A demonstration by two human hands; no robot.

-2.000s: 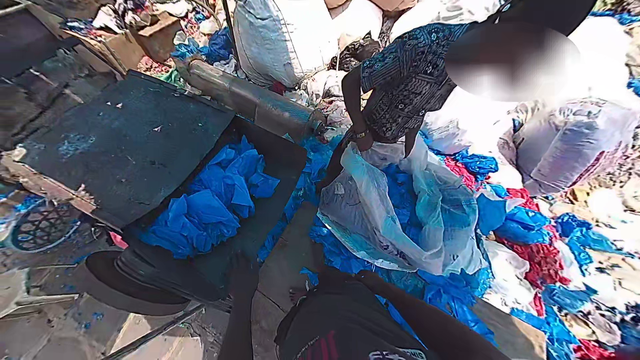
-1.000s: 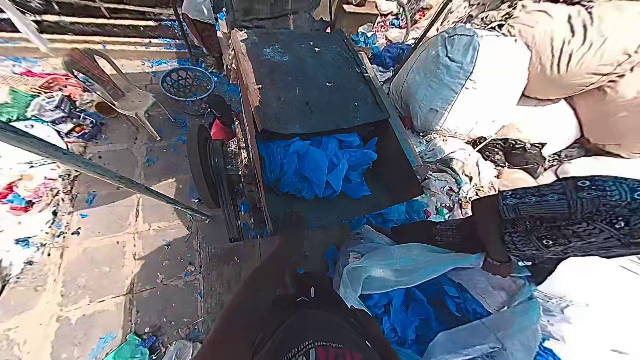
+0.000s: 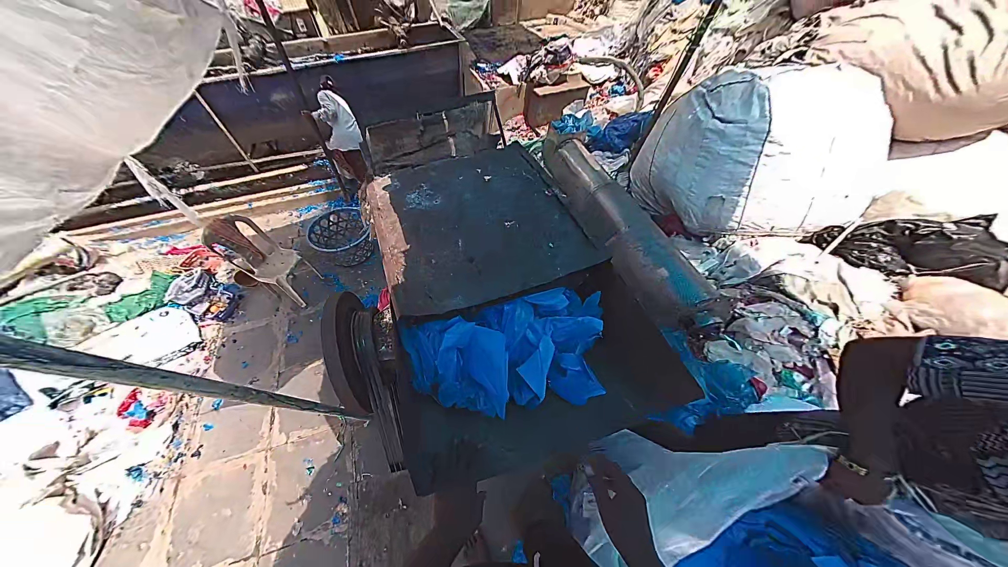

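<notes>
A dark metal machine with a flat cover (image 3: 480, 228) stands in front of me. Blue plastic sheets (image 3: 512, 354) lie heaped in its open feed tray (image 3: 638, 370). My left hand (image 3: 457, 465) rests at the near edge of the tray, dark against dark metal, its fingers hard to make out. My right hand (image 3: 610, 480) is at the rim of a translucent plastic sack (image 3: 693, 480); whether it grips the sack is unclear. More blue plastic (image 3: 787, 535) fills that sack. A co-worker's hand (image 3: 858, 476) with a bracelet is on the sack's far side.
A large belt wheel (image 3: 346, 354) is on the machine's left side. A slanting pole (image 3: 181, 386) crosses the left. Beyond are a plastic chair (image 3: 272, 260), a blue basket (image 3: 340, 232) and a person (image 3: 339, 122). Big white sacks (image 3: 764, 150) and scrap lie at right.
The view has swung strongly. The co-worker, seen with head and torso two seconds ago, now shows only by the arms at the right edge. Blue plastic remains in the tray.
</notes>
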